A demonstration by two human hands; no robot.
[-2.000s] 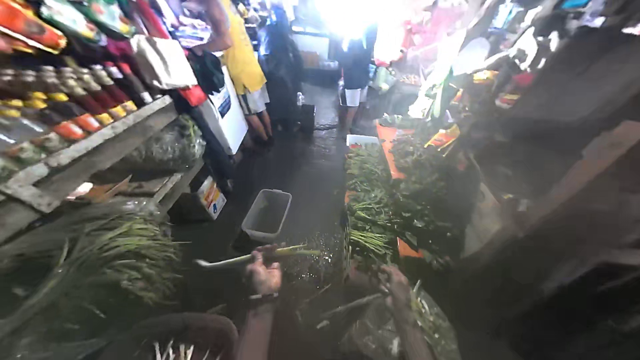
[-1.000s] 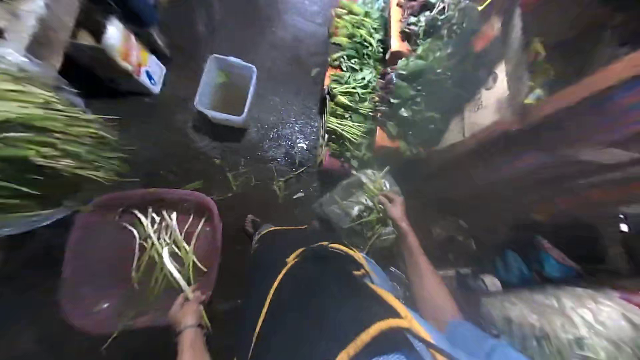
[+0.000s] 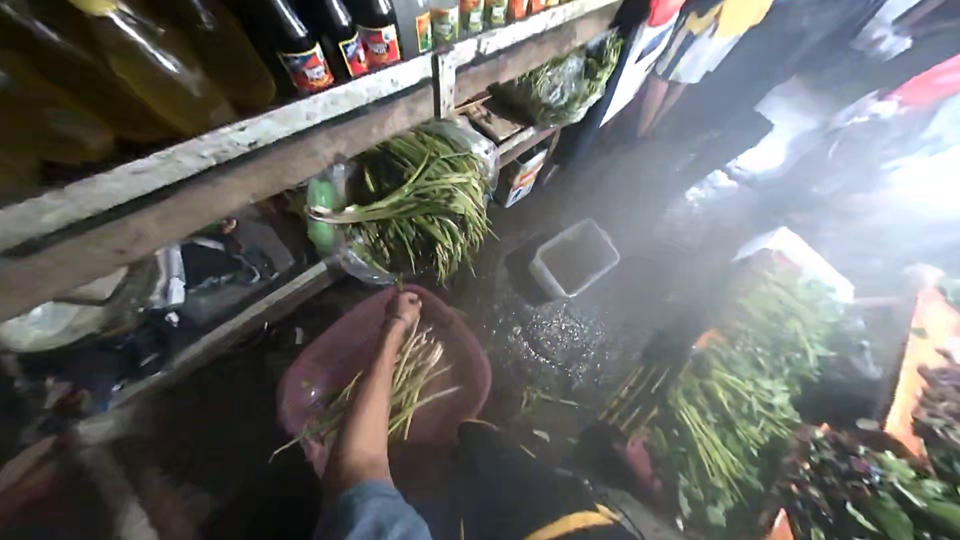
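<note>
My left hand [image 3: 406,306] is at the far rim of a pink plastic basin [image 3: 469,352], its fingers closed around thin green stalks; a short tip pokes out above the fist. Below the hand, more pale green stalks [image 3: 416,375] lie loose in the basin, partly behind my forearm. Just beyond the basin, a large bundle of long green leafy stalks [image 3: 427,195] rests in clear plastic. My right hand is out of view.
A wooden shelf [image 3: 225,150] with bottles runs along the left. A translucent plastic tub [image 3: 576,259] stands on the wet floor ahead. Leafy greens [image 3: 735,390] are heaped at the right, beside an orange-edged container [image 3: 911,360]. A person's legs [image 3: 660,97] show farther back.
The view has swung left. My left hand has moved from the near side of the basin to its far rim. My right hand, at a plastic bag a second ago, has left the view.
</note>
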